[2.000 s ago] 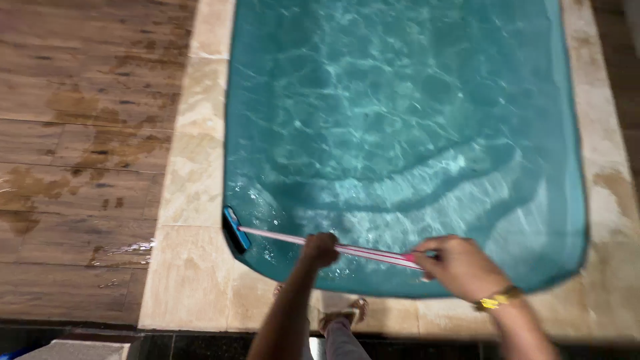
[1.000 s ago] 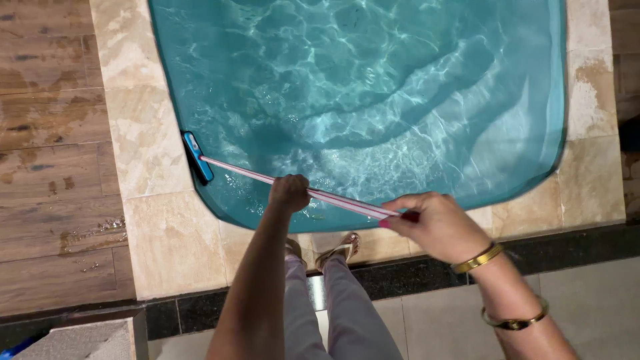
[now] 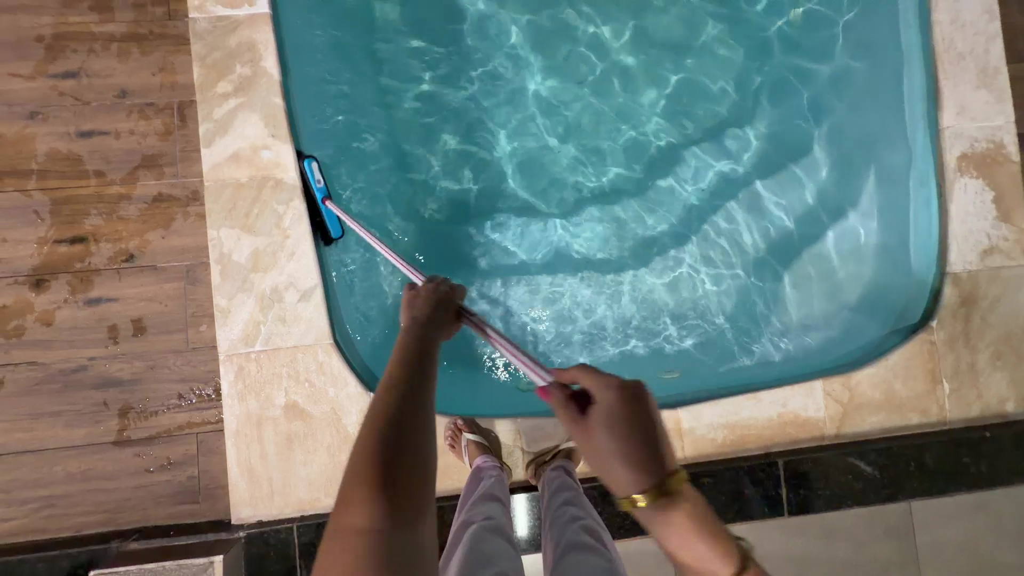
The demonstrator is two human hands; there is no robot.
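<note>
A long pink-and-white striped pole (image 3: 376, 242) runs diagonally over the pool water, from upper left to lower right. At its far end is a blue brush head (image 3: 322, 198) with dark bristles, against the pool's left wall at the waterline. My left hand (image 3: 433, 309) is closed around the middle of the pole. Near the pole's close end, my right hand (image 3: 612, 424) grips it, with a gold bracelet on the wrist. Its palm side and the pole's very end are mostly hidden.
Beige stone coping (image 3: 276, 428) borders the pool water (image 3: 608, 104), where curved underwater steps show. My sandalled feet (image 3: 478, 448) stand on the near coping. Wet wood-look flooring (image 3: 96, 280) lies at left. Behind the coping run a black stone strip (image 3: 872, 472) and grey tiles.
The brush head has moved along the left pool wall, away from the near corner. The pole now slants more steeply, and both hands stay on it.
</note>
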